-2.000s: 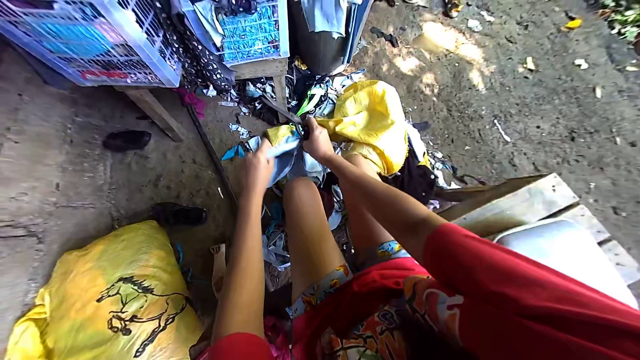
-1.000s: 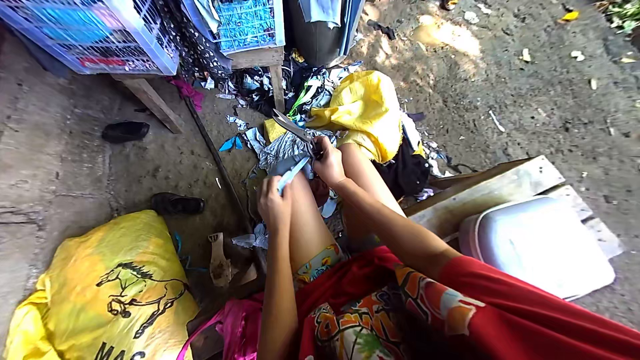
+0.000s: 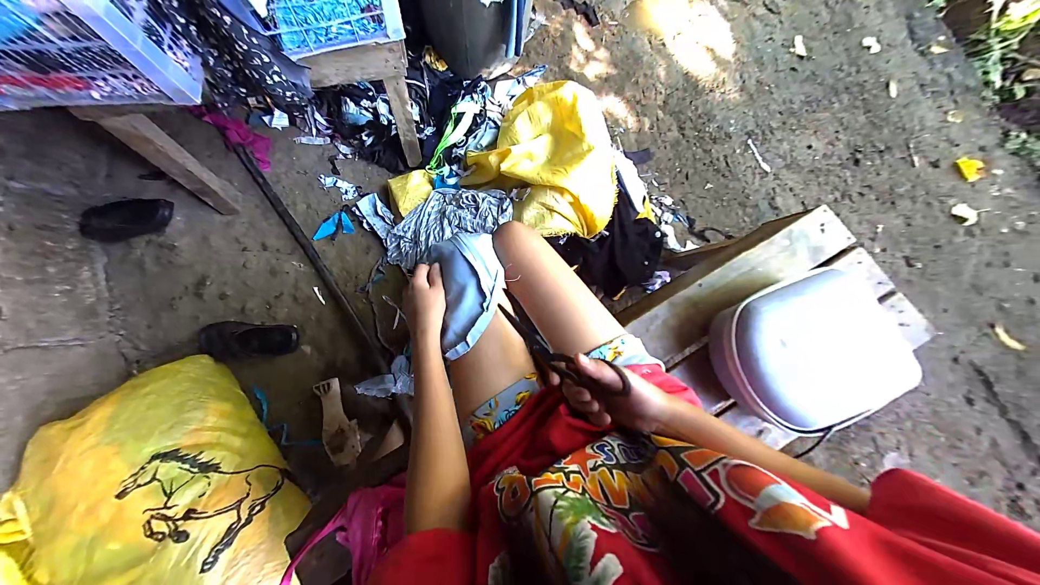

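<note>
A pair of dark scissors (image 3: 528,333) is in my right hand (image 3: 605,394), near my lap, with its blades parted and pointing up and left. My left hand (image 3: 425,301) rests on a light blue-grey cloth piece (image 3: 470,288) lying across my thigh; its fingertips lie at the cloth's left edge. Beyond my knees, a crumpled grey patterned cloth (image 3: 455,215) touches the blue-grey piece. Behind it lie a yellow woven sack (image 3: 561,154) and a heap of fabric scraps (image 3: 366,122).
A wooden bench (image 3: 756,284) at my right bears a silvery lidded container (image 3: 821,349). A filled yellow sack (image 3: 162,479) with a horse print stands at lower left, near black shoes (image 3: 248,339). Plastic crates (image 3: 333,24) rest on wooden supports ahead. A dark rod (image 3: 301,236) lies left of my legs.
My right hand has drawn the scissors back from over my knees to my lap. The blue-grey cloth, earlier held up between my hands, now lies spread over my thigh under my left hand.
</note>
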